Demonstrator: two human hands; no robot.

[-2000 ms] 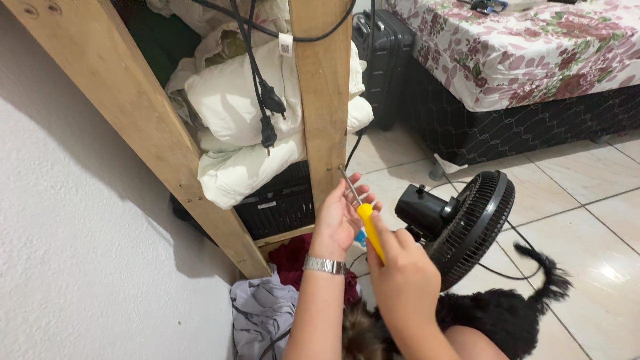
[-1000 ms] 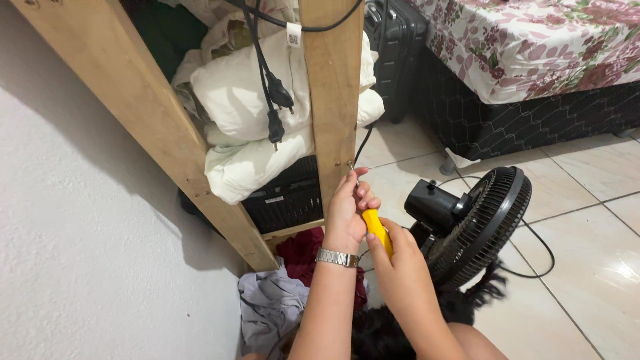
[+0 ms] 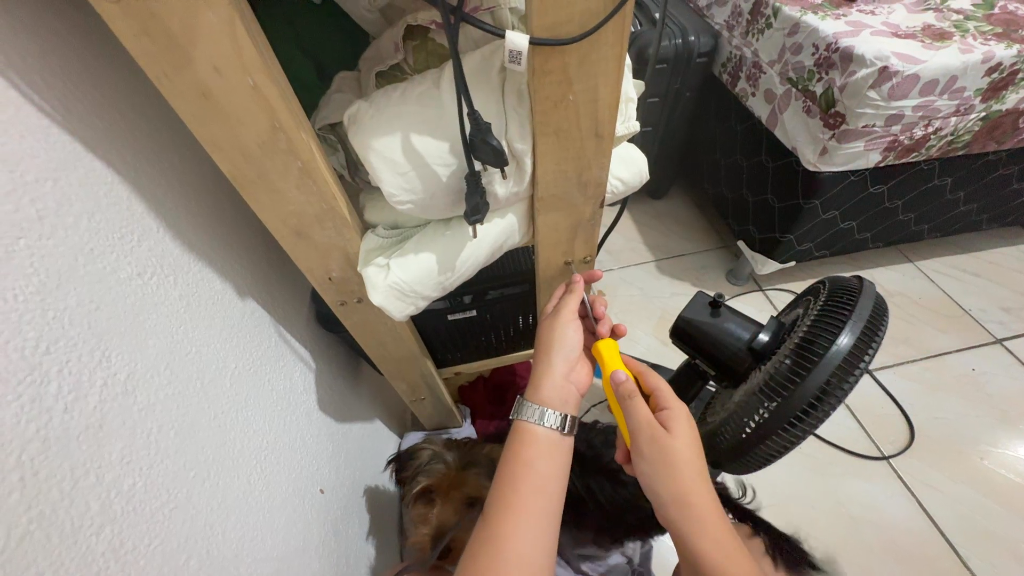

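Observation:
My right hand (image 3: pixel 656 432) is closed around the yellow handle of a screwdriver (image 3: pixel 610 372). Its metal shaft slants up and left to the lower part of a wooden post (image 3: pixel 566 160), where two screws (image 3: pixel 578 262) sit side by side. The tip is at or close to the left screw; exact contact cannot be told. My left hand (image 3: pixel 564 336), with a metal-band watch (image 3: pixel 545 415) on the wrist, has its fingers around the shaft near the tip.
Two black power plugs (image 3: pixel 485 144) hang before folded white bedding (image 3: pixel 440 152) on the wooden shelf. A black fan (image 3: pixel 792 376) stands to the right of my hands. Below my arms is a dog (image 3: pixel 448 488). A textured wall (image 3: pixel 160 320) is at left, a bed (image 3: pixel 872 88) at upper right.
The dog's head has come into view at the left of my forearms. My hands stay on the screwdriver; its shaft was resting in my more open left hand two seconds ago.

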